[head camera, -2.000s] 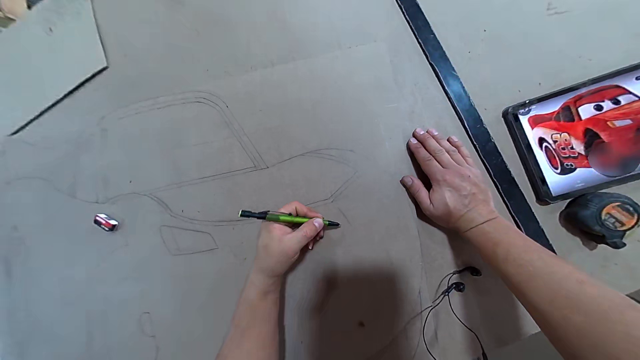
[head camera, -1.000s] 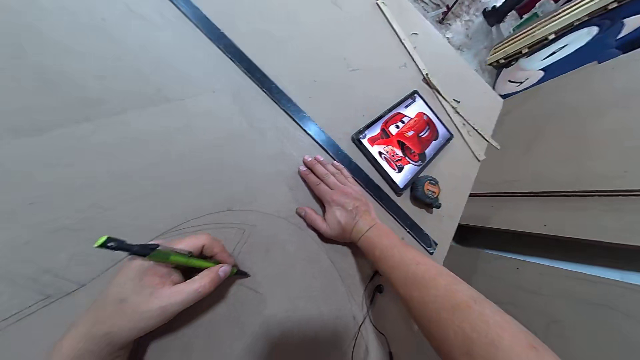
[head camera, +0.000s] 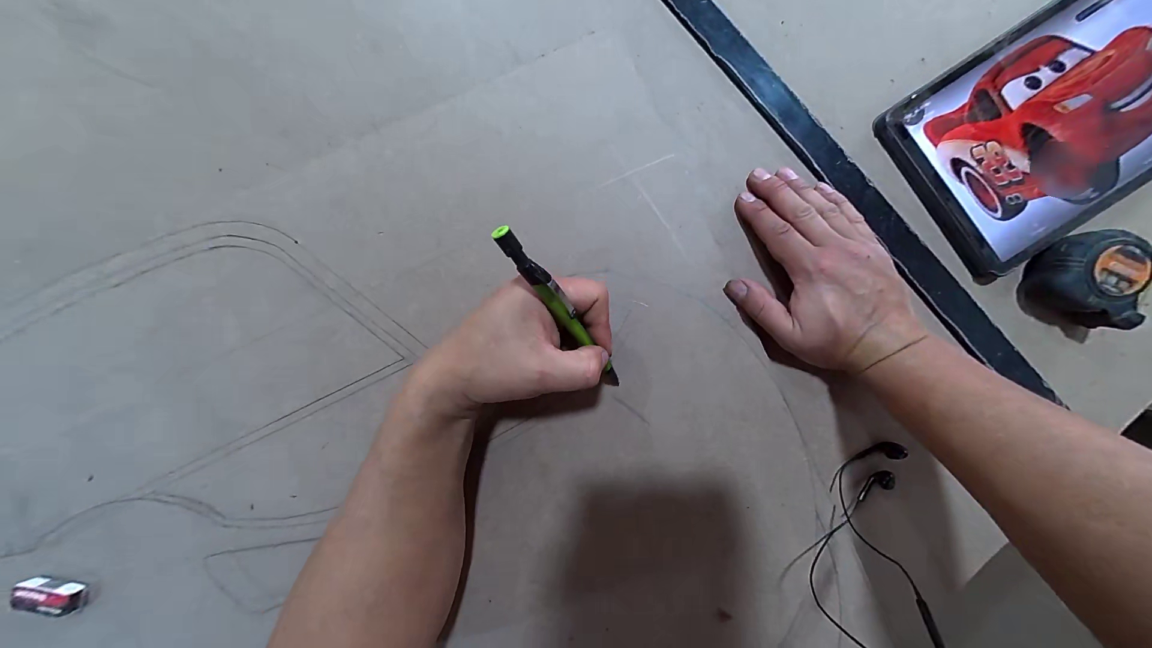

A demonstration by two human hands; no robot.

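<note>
My left hand (head camera: 531, 346) grips a green and black mechanical pencil (head camera: 562, 310), its tip low against a large grey-brown sheet (head camera: 540, 171). Thin pencil lines of a car outline (head camera: 342, 302) run over the sheet to the left of that hand and partly under the forearm. My right hand (head camera: 823, 265) lies flat, palm down, with its fingers spread, holding nothing; its fingertips are beside a long dark metal strip (head camera: 792, 115). Faint curved and short straight lines show between the two hands.
A tablet (head camera: 981, 252) showing a red cartoon car lies at the upper right, with a black tape measure (head camera: 1084, 277) below it. Black wired earphones (head camera: 877, 481) lie under my right forearm's left side. A small eraser (head camera: 49, 596) sits at the lower left.
The view has shifted strongly between frames. My left hand keeps hold of the pencil, which now stands more steeply than before. My right hand is still flat beside the strip.
</note>
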